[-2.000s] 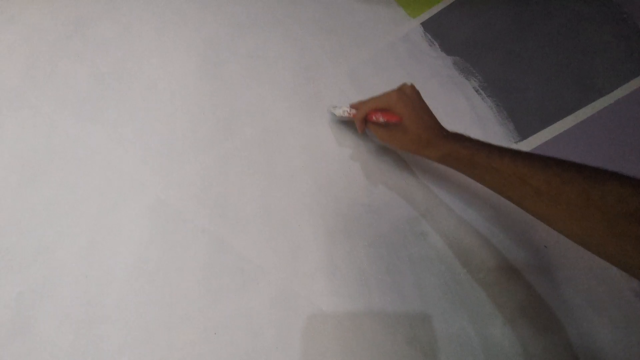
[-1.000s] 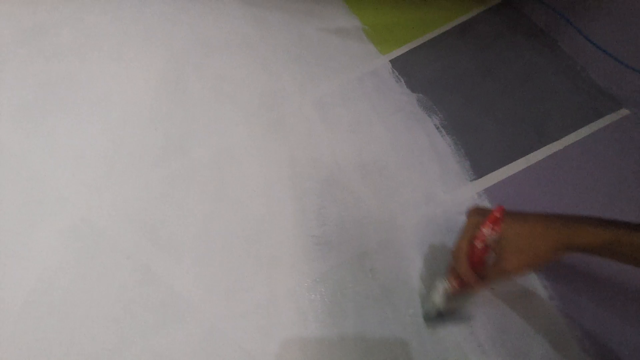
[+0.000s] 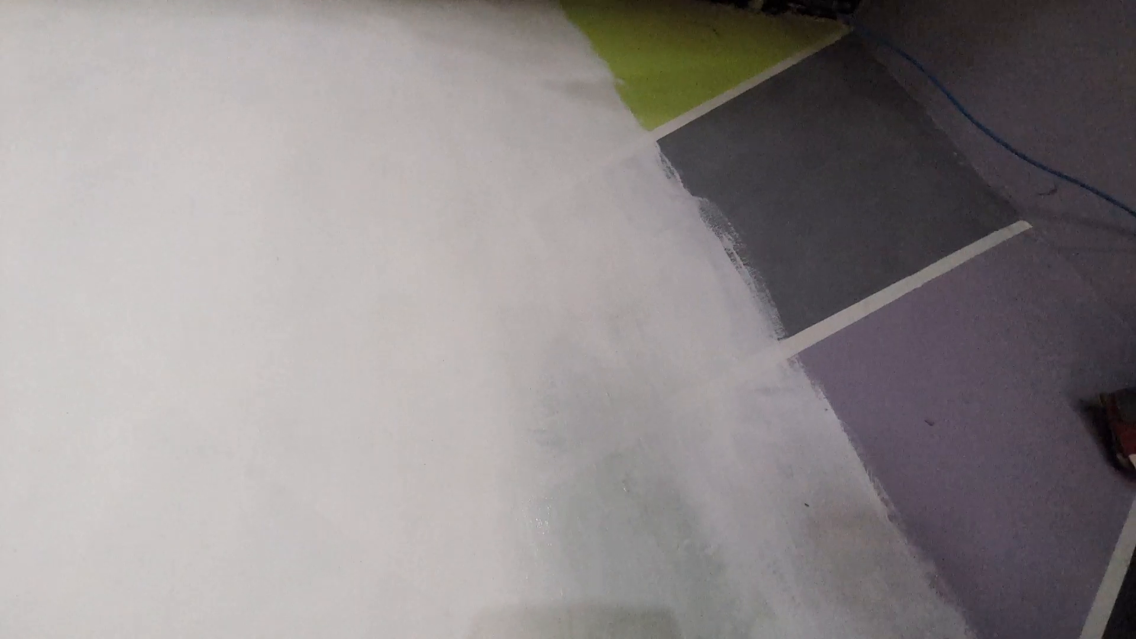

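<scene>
Neither of my hands shows in the view now. White paint [image 3: 311, 311] covers the left and middle of a wall, with a rough, brushed edge running down to the lower right. Beyond that edge lie a lime-green patch [image 3: 692, 53], a dark grey patch [image 3: 843, 186] and a purple patch [image 3: 958, 417], parted by pale stripes [image 3: 905, 288]. Grey-green color shows faintly through the white near the bottom middle. The paintbrush is out of sight.
A thin blue cable [image 3: 1003, 142] runs along the upper right. At the right edge a dark red object [image 3: 1120, 430] is partly cut off; I cannot tell what it is.
My right hand, earlier holding a red-handled paintbrush against the white area, moved down from the upper middle to the lower right and has now left the view.
</scene>
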